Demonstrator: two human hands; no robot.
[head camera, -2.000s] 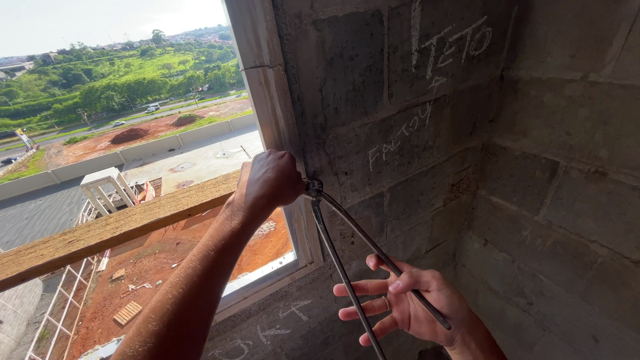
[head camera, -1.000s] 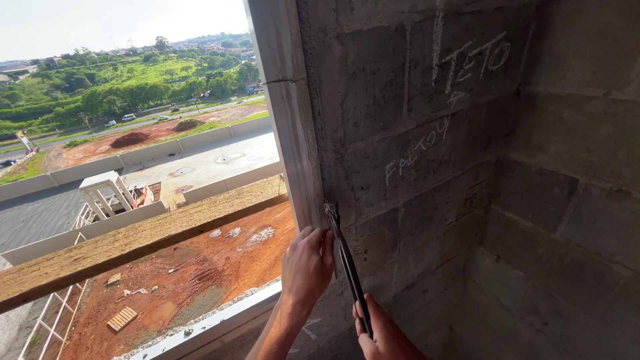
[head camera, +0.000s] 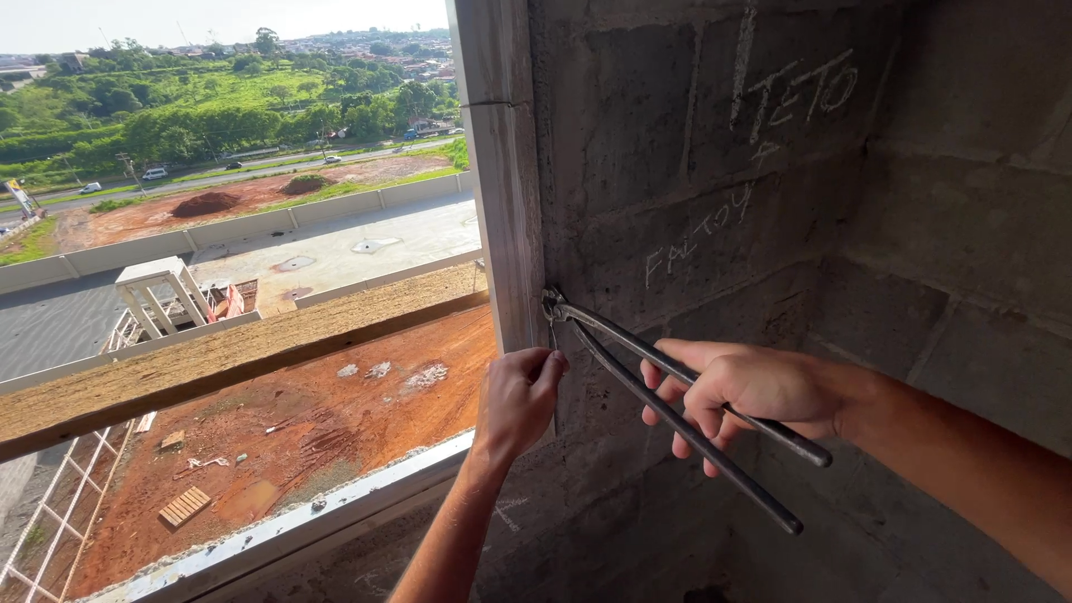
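Note:
Long-handled end-cutting pincers (head camera: 670, 394) have their jaws at the inner edge of the window frame (head camera: 502, 184), against the block wall. Their two dark handles are spread apart and slant down to the right. My right hand (head camera: 745, 389) is on the handles, its fingers around and between them. Just below the jaws, my left hand (head camera: 523, 389) pinches a thin wire (head camera: 553, 337) between thumb and forefinger. The wire runs up to the pincer head. What the jaws bite on is too small to tell.
A wooden board (head camera: 251, 339) crosses the window opening at the left. Below it is the sill (head camera: 335, 502), with crumbs of mortar. The concrete block wall (head camera: 636, 109) bears chalk writing and meets another wall at the right. Outside, far below, lies a red-earth building site.
The pincer handles, close together a second ago, are now spread. My right hand has moved up along them. Two seconds ago my left hand was at the pincer head; now it is below.

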